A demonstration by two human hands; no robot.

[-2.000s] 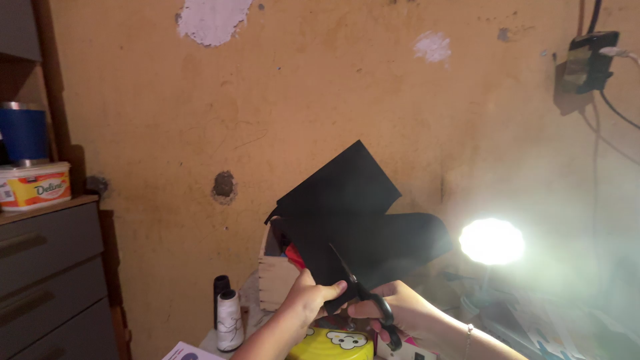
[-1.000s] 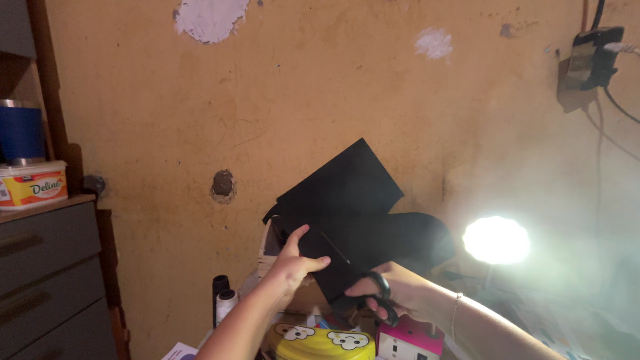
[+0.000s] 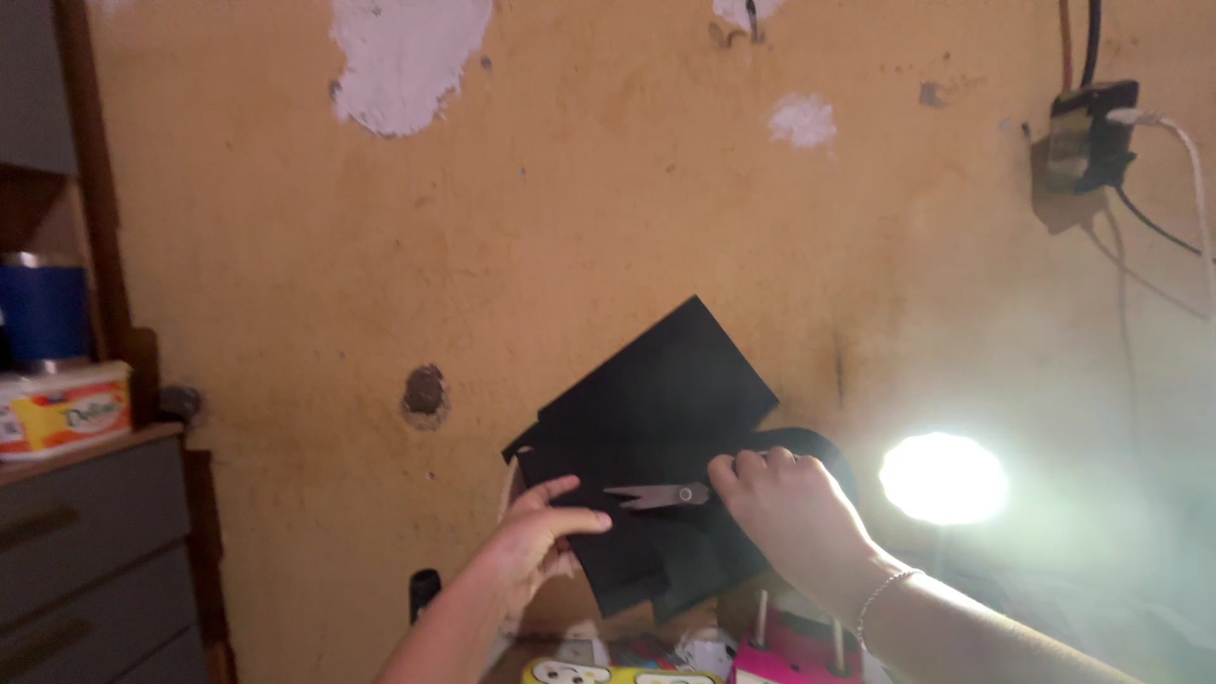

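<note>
Black sheet material, perhaps paper or foam, stands in angular pieces against the wall. My left hand pinches its lower left part, thumb in front and some fingers hidden behind. My right hand grips a pair of scissors by the handles, which the fingers mostly cover. The metal blades point left across the black sheet, slightly apart, with their tips a little right of my left hand. At the bottom, the black sheet has a notch between two hanging parts.
A bright lamp glows at the right. Below the hands are a yellow case with cartoon faces and a pink box. A dark bottle top stands left. Grey drawers carry a plastic tub and a blue tumbler.
My right hand has risen with the scissors, whose blades now point left rather than up and left. My left thumb is now against the sheet's lower left part.
</note>
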